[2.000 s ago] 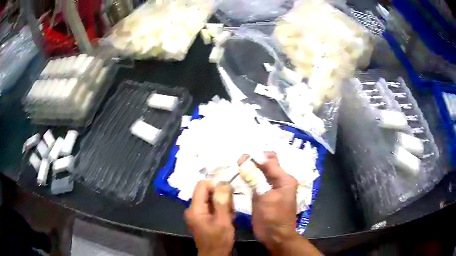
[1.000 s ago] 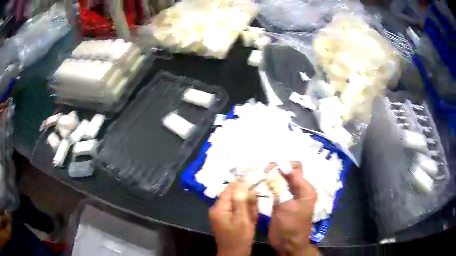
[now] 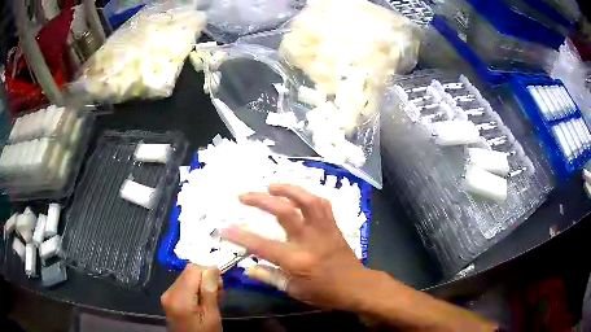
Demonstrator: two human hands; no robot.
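Note:
My left hand (image 3: 193, 301) is at the lower left of the blue basket (image 3: 170, 253), fingers closed on a thin metal rod or tweezers (image 3: 233, 262) that points up and right. My right hand (image 3: 298, 243) is spread over the basket, fingers apart, with no held piece visible; its palm side is hidden. A cream cover (image 3: 267, 277) shows at its thumb. Small white pieces (image 3: 227, 170) heap the basket and are partly hidden by the right hand. Two white units (image 3: 153, 153) lie in the clear ribbed blister tray (image 3: 107, 214) left of the basket.
Several loose white units (image 3: 40, 228) and a filled tray stack (image 3: 39, 152) are at the left. Bags of cream pieces (image 3: 350, 39) lie behind the basket. A clear tray stack (image 3: 428, 207) with white units on top stands right. A blue tray (image 3: 541, 133) is beyond it.
The view has turned right, shifting the bench things left. The two hands have moved apart; my right hand has opened and spread over the basket, while my left holds the rod lower left.

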